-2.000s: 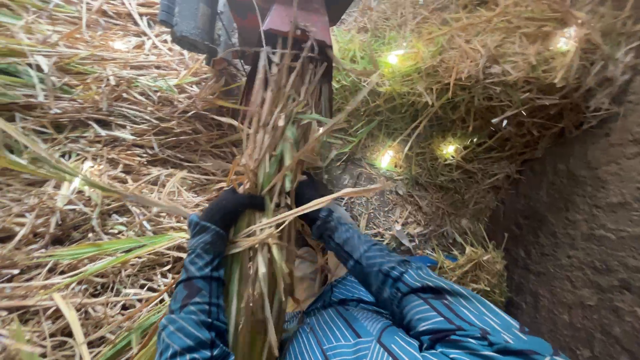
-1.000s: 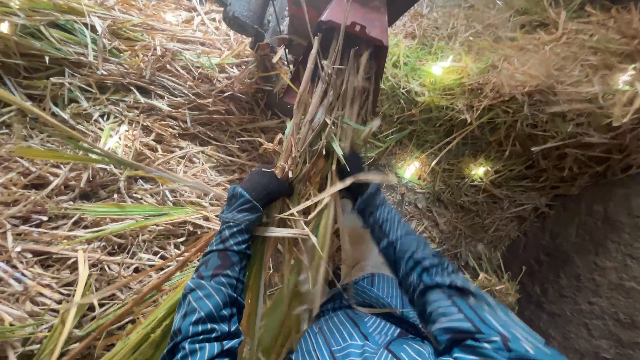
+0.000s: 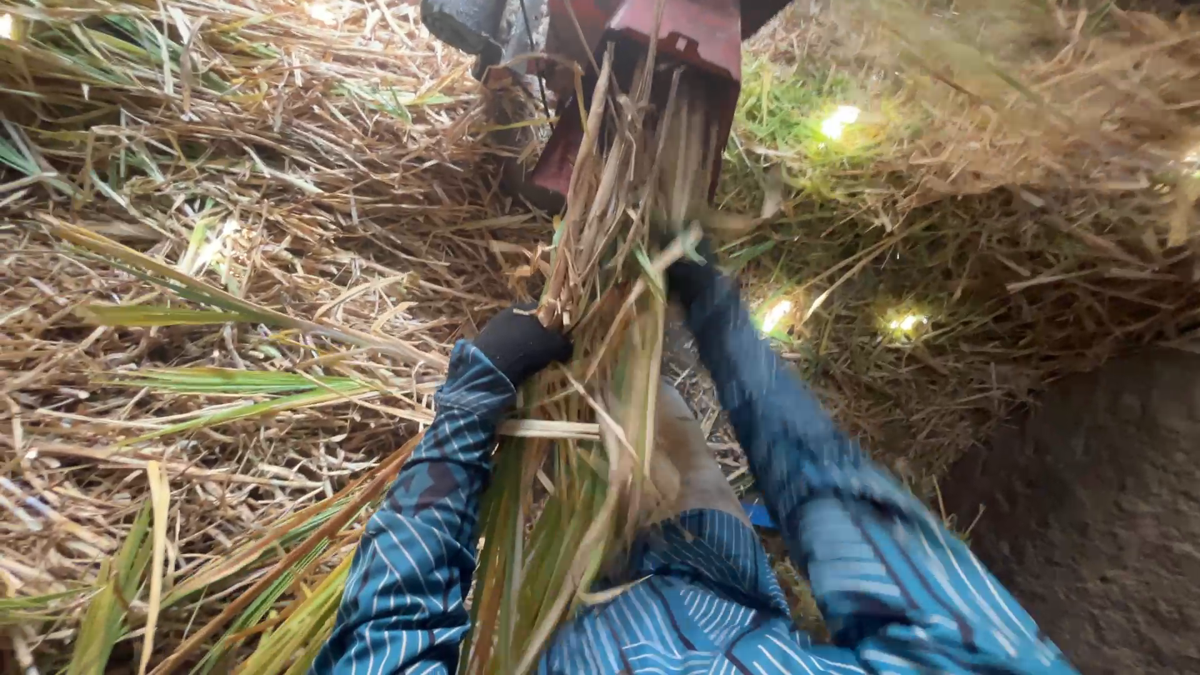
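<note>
A long bundle of dry and green stalks (image 3: 562, 487) runs from beside my lap up into the mouth of a red metal chute (image 3: 680, 42). My left hand (image 3: 525, 343), in a dark glove, is closed around the bundle's left side, some way below the chute. Higher up, my right hand (image 3: 692, 272), also gloved, is at the bundle's right edge just under the chute. It is blurred and partly behind leaves, so its fingers do not show clearly. The tops of the stalks are inside the chute, their ends hidden.
Loose straw (image 3: 234, 309) with green blades covers the ground at the left. Chopped stalks and grass (image 3: 937, 225) are heaped at the right, with bright light spots. A rough brown surface (image 3: 1097, 487) lies at the lower right. A dark machine part (image 3: 464, 23) adjoins the chute.
My right hand has moved up along the bundle toward the chute, farther from my left hand. The left hand stays on the stalks. The view has shifted somewhat.
</note>
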